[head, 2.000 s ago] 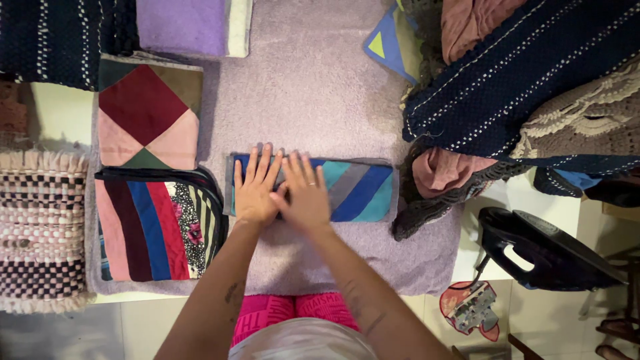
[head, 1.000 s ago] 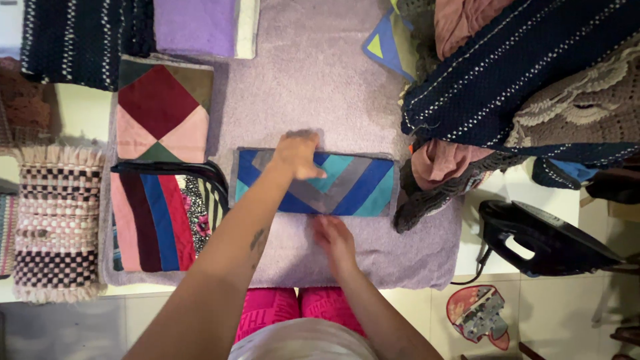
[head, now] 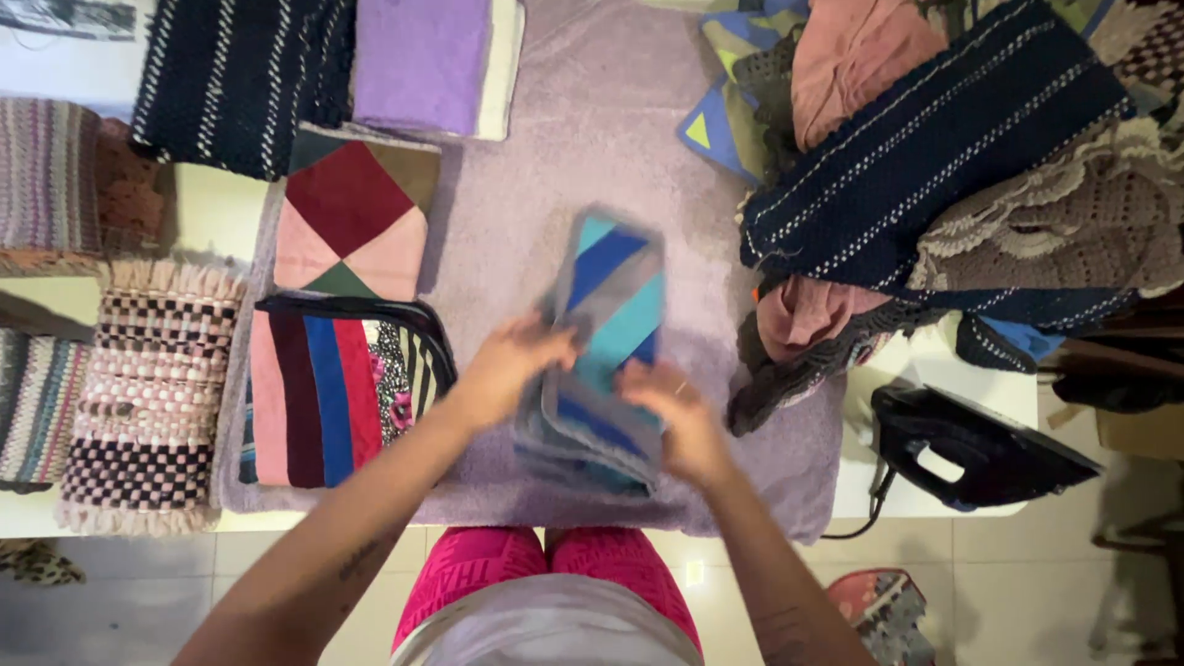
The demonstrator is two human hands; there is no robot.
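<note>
A folded patchwork cloth in blue, teal and grey (head: 615,324) stands lengthwise away from me over the lilac towel (head: 592,166), blurred by motion. My left hand (head: 513,370) is at its left edge, with the thumb against the cloth. At the right edge, my right hand (head: 680,407) grips it with fingers curled on the upper face. The near end shows separate folded layers. Left of my hands lie a folded striped patchwork cloth (head: 319,398) with a black edge and, beyond it, a folded patchwork with a dark red diamond (head: 347,199).
A heap of dark woven and crocheted textiles (head: 888,176) covers the right side. A black clothes iron (head: 971,449) stands near the right front edge, its cord hanging. Folded purple cloth (head: 421,65), dark woven cloth (head: 222,83) and a fringed checked mat (head: 153,398) lie left.
The blue patchwork cloth lay flat and crosswise before; it is now turned lengthwise between both hands. My left hand has moved from its top to its left side.
</note>
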